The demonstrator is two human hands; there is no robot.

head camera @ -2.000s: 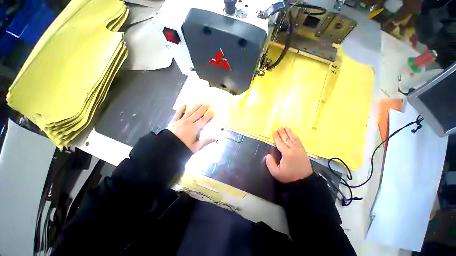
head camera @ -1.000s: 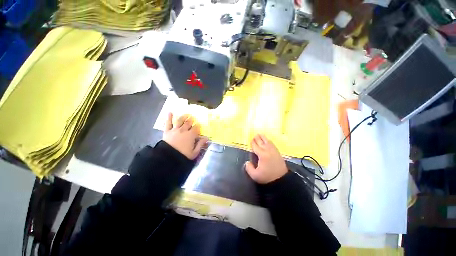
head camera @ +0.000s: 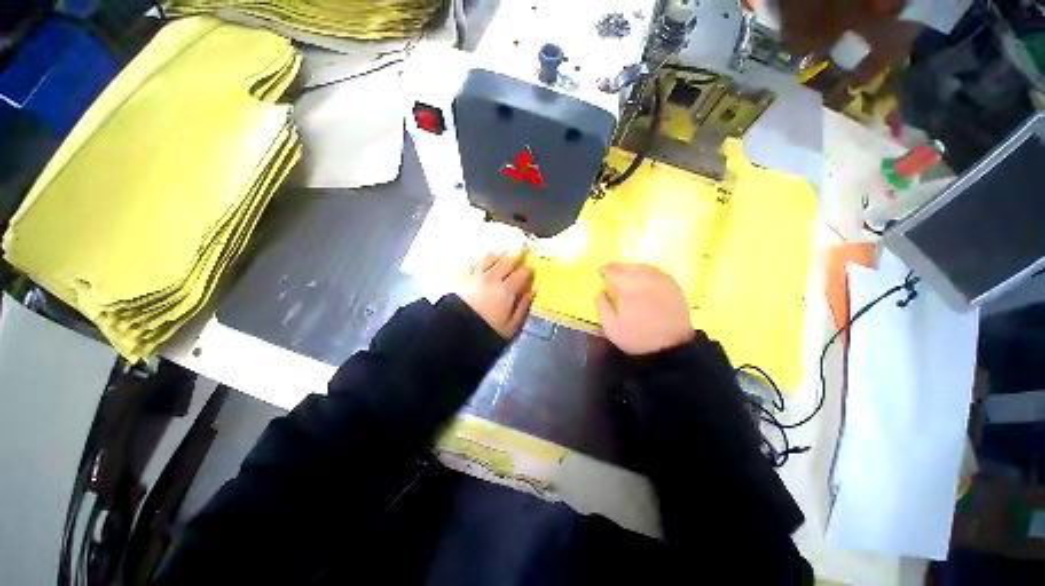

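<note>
A yellow panel (head camera: 774,263) lies flat under the sewing machine head (head camera: 529,155) and reaches out to its right. A clamp frame edge shows on it. My left hand (head camera: 501,293) rests at the panel's left front edge, just below the head, near the brightly lit needle area. My right hand (head camera: 644,307) lies on the panel's front part, fingers bent and pointing left. Whether its fingertips pinch anything cannot be told. The white base sheet (head camera: 430,246) sticks out at the left of the head. The needle is hidden by glare.
A thick stack of yellow panels (head camera: 155,172) stands at left, a wavier pile (head camera: 332,14) behind it. The dark bed plate (head camera: 315,280) lies in front. At right are black cables (head camera: 819,406), an orange scrap (head camera: 845,280), white paper (head camera: 900,424) and the control screen (head camera: 991,218).
My right hand has moved forward from the panel's front edge onto the panel. My left hand has moved right, closer under the head. The camera view has shifted.
</note>
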